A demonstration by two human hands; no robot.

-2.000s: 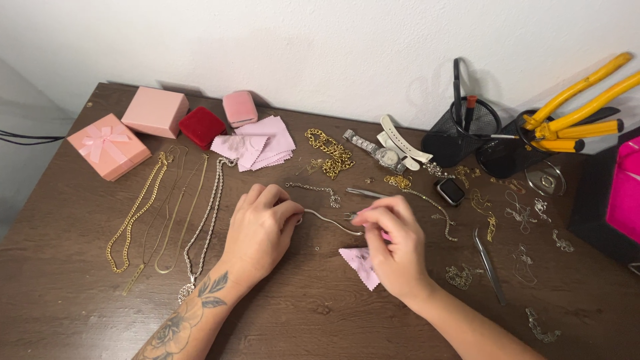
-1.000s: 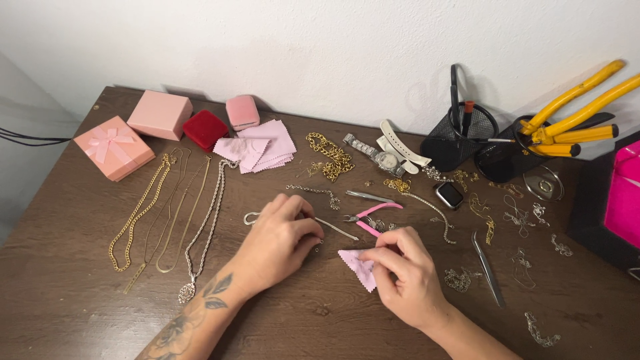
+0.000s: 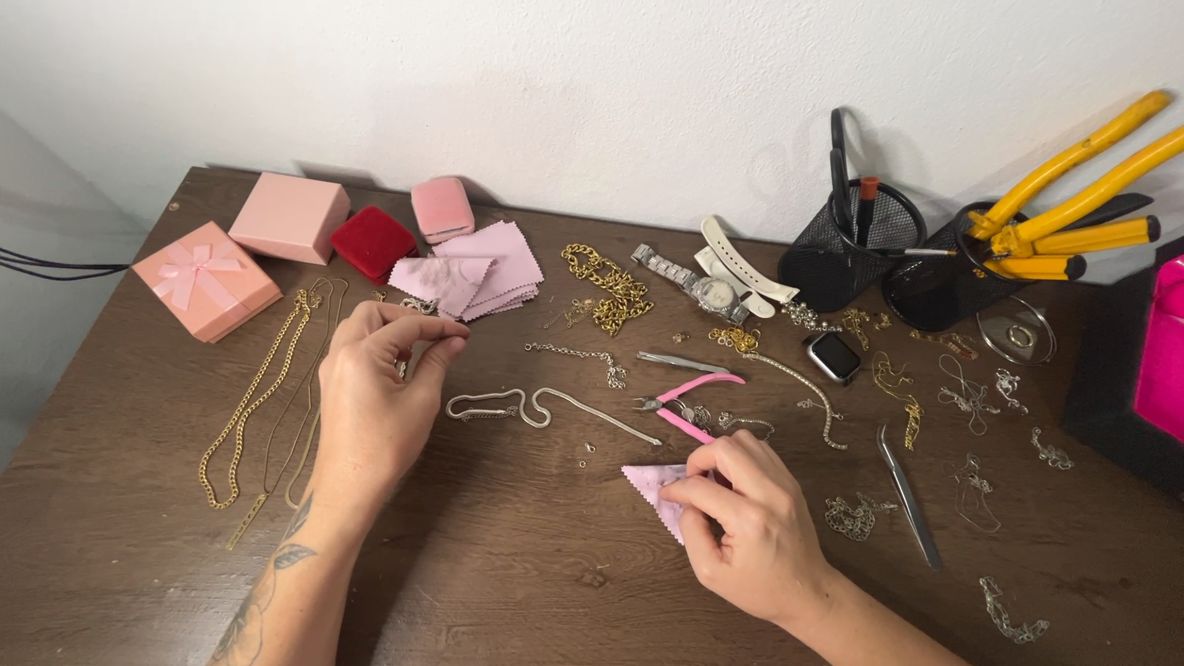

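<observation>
My left hand (image 3: 388, 384) is over the necklaces at the left, thumb and forefinger together near a silver rope chain (image 3: 421, 303), which it mostly hides; whether it grips the chain is unclear. My right hand (image 3: 745, 518) pinches a small pink polishing cloth (image 3: 652, 483) with scalloped edges on the desk. A silver snake chain (image 3: 592, 410) lies curved between the hands. Just beyond my right hand lie pink-handled pliers (image 3: 684, 407), and behind them tweezers (image 3: 683, 362). Two tiny silver findings (image 3: 586, 453) lie near the snake chain's end. Gold necklaces (image 3: 242, 421) lie left of my left hand.
Pink gift boxes (image 3: 289, 215), a red velvet box (image 3: 374, 242) and folded pink cloths (image 3: 499, 264) stand at the back left. Watches (image 3: 714, 294), mesh cups (image 3: 856, 242) with yellow-handled tools (image 3: 1073, 171), more chains and curved tweezers (image 3: 906, 499) occupy the right, beside a black box (image 3: 1124, 370).
The snake chain, held between both hands two seconds ago, now lies on the desk. My left hand has moved left to the silver rope chain. My right hand has moved down to the small cloth.
</observation>
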